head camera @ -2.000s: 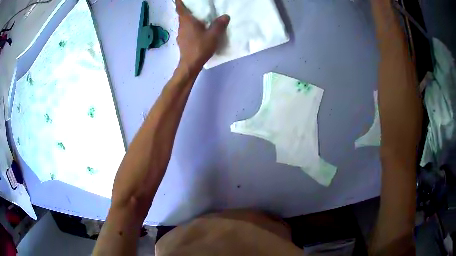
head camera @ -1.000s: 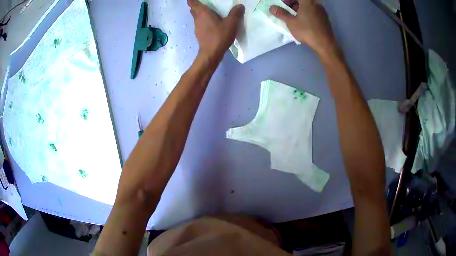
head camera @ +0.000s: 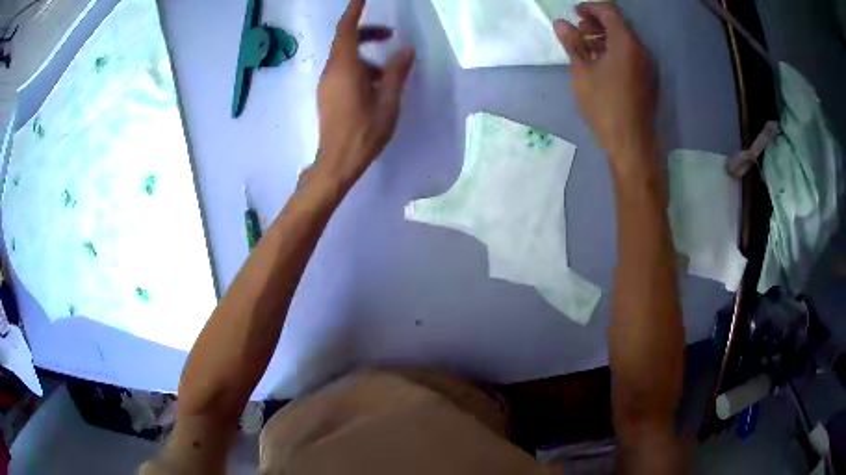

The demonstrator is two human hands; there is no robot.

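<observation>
A pale fabric piece point(head camera: 506, 32) lies at the top of the picture, cut off by its edge. My left hand point(head camera: 364, 93) is left of it, apart from it, fingers spread, holding nothing visible. My right hand point(head camera: 612, 70) is at the piece's right side with curled fingers; whether it grips the fabric cannot be told. An irregular stack of small cut pieces point(head camera: 524, 209) with a green print lies nearer to me. A large printed fabric stack point(head camera: 107, 195) lies at the left, overexposed.
A dark green spring clamp point(head camera: 250, 56) and an awl with a green handle point(head camera: 251, 230) lie between the large stack and my left arm. Another pale piece point(head camera: 705, 218) lies at the right table edge. Pale cloth point(head camera: 807, 186) hangs beyond it.
My left hand has let go of the top fabric and moved left and down. My right hand has shifted right and down. The top fabric now lies flatter, and the view has shifted slightly.
</observation>
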